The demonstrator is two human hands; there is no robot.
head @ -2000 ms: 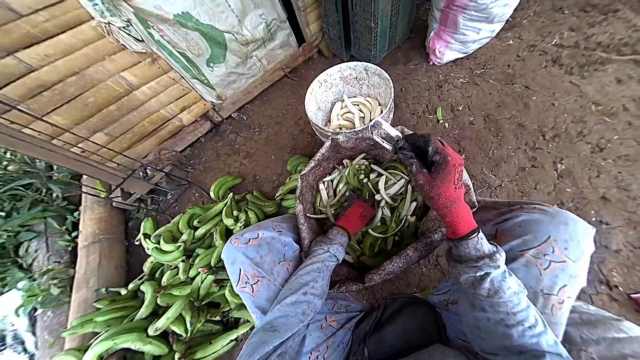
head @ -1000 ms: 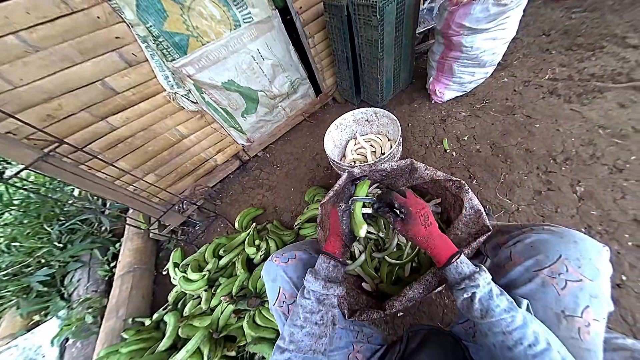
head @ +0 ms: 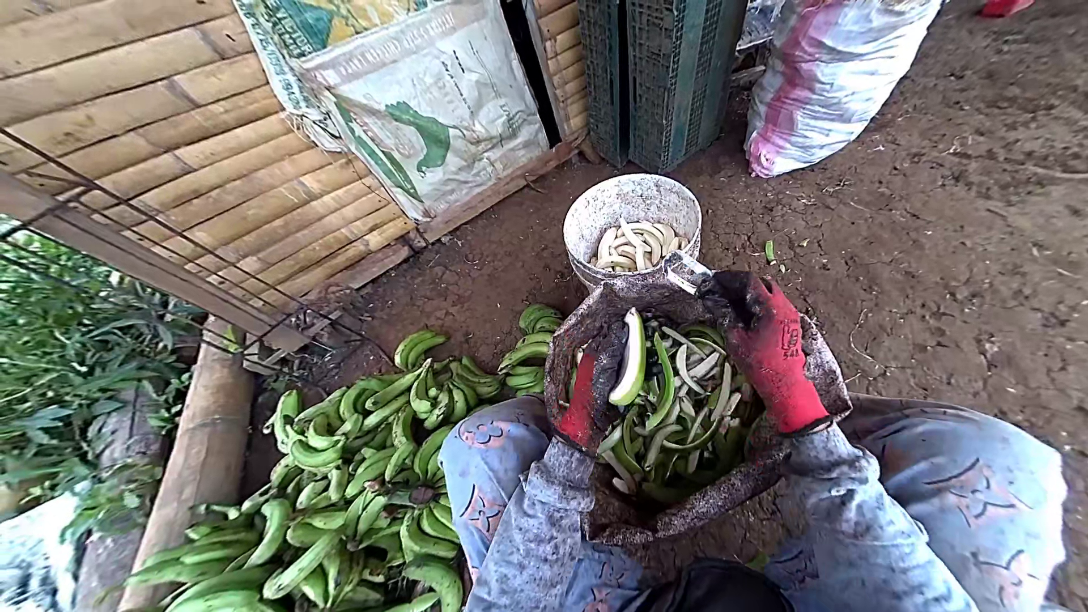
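My left hand [head: 595, 387], in a red and black glove, holds a partly peeled green plantain [head: 631, 357] upright over a stained sack [head: 697, 514] between my knees. Green and white peel strips [head: 671, 416] lie inside the sack. My gloved right hand [head: 769, 344] is closed around the dark handle of a peeling tool, whose pale metal end [head: 687, 272] points toward the bucket. Beyond the sack stands a dirty white bucket [head: 578, 255] with peeled plantains [head: 637, 246] in it.
Unpeeled green plantains [head: 365, 476] are heaped on the ground at my left, beside a bamboo pole [head: 208, 442]. Dark plastic crates [head: 676, 85] and a white and pink sack [head: 837, 81] stand ahead. A bamboo wall [head: 170, 127] is at the upper left.
A plantain, not visible in my left hand two seconds ago, is now held there partly peeled. Since one second ago, my right hand has moved away from it with the tool.
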